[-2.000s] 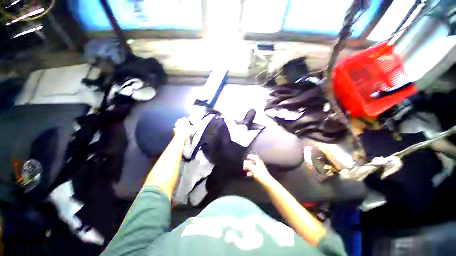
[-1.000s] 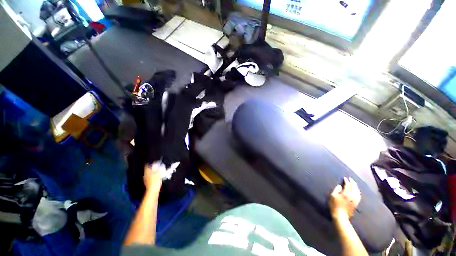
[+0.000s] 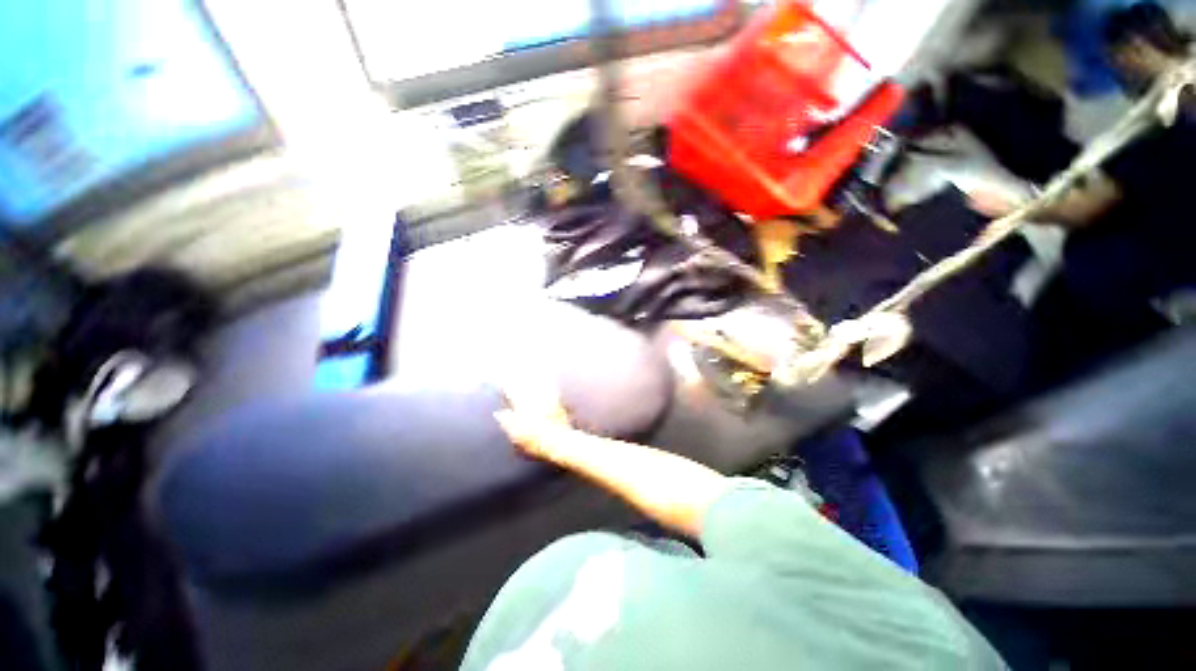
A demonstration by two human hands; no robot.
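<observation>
The padded pressing board (image 3: 354, 472) lies across the middle with no garment on it. My right hand (image 3: 535, 417) rests on its right part, near the rounded end, with fingers spread and nothing seen in it; the hand is blurred and partly washed out by glare. My left hand is out of the picture. What looks like the steam iron (image 3: 728, 374) sits just right of the board, blurred, where the thick pale hose (image 3: 931, 282) ends in a knot.
Dark garments (image 3: 656, 269) lie behind the board, beside a red basket (image 3: 767, 125). A blue-and-white long box (image 3: 361, 295) stands behind it. A dark heap (image 3: 118, 433) lies at left. A person (image 3: 1115, 197) is at upper right. A blue crate (image 3: 859, 492) is below right.
The view has swung right from the dark pile. My left hand, earlier at that pile on white-edged cloth, has left the picture. My right hand stays on the board, and the hose is back in view.
</observation>
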